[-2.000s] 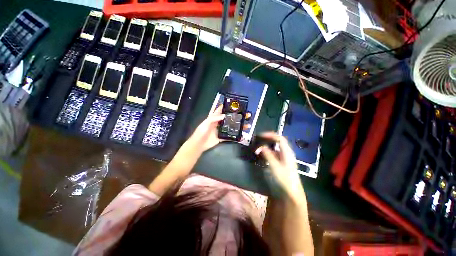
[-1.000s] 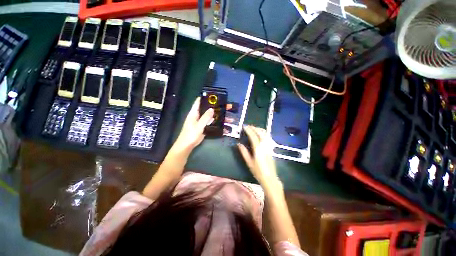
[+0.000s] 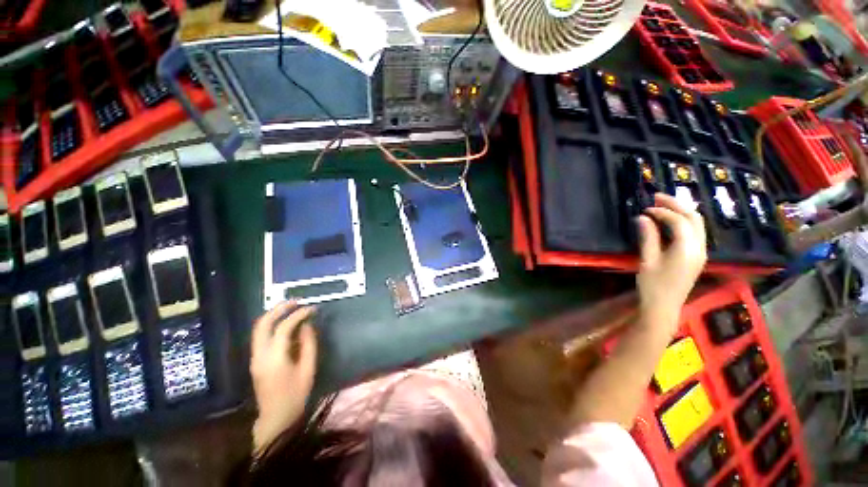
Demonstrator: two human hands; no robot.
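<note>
My right hand [image 3: 671,249] is over the black phone tray [image 3: 582,228] at the right, its fingertips on the lower end of a dark keypad phone [image 3: 636,186] in a front-row slot. My left hand [image 3: 283,366] rests, fingers slightly apart and holding nothing, below the left blue test pad [image 3: 319,204]. A small black block [image 3: 325,246] lies on that pad. A second blue pad [image 3: 440,214] lies to its right. A small brownish labelled piece [image 3: 404,294] lies beside its lower left corner.
A black tray of pale-framed phones [image 3: 214,357] is at the left. The radio tester [image 3: 414,90], with a copper-brown cable [image 3: 400,158], stands behind the pads. A fan [image 3: 562,33] is at the top. A red tray with yellow cards [image 3: 642,433] is at lower right.
The view has swung right. The phone has left my left hand, which is now empty. My right hand has moved to a phone in the right tray. The brownish piece now shows by the right pad.
</note>
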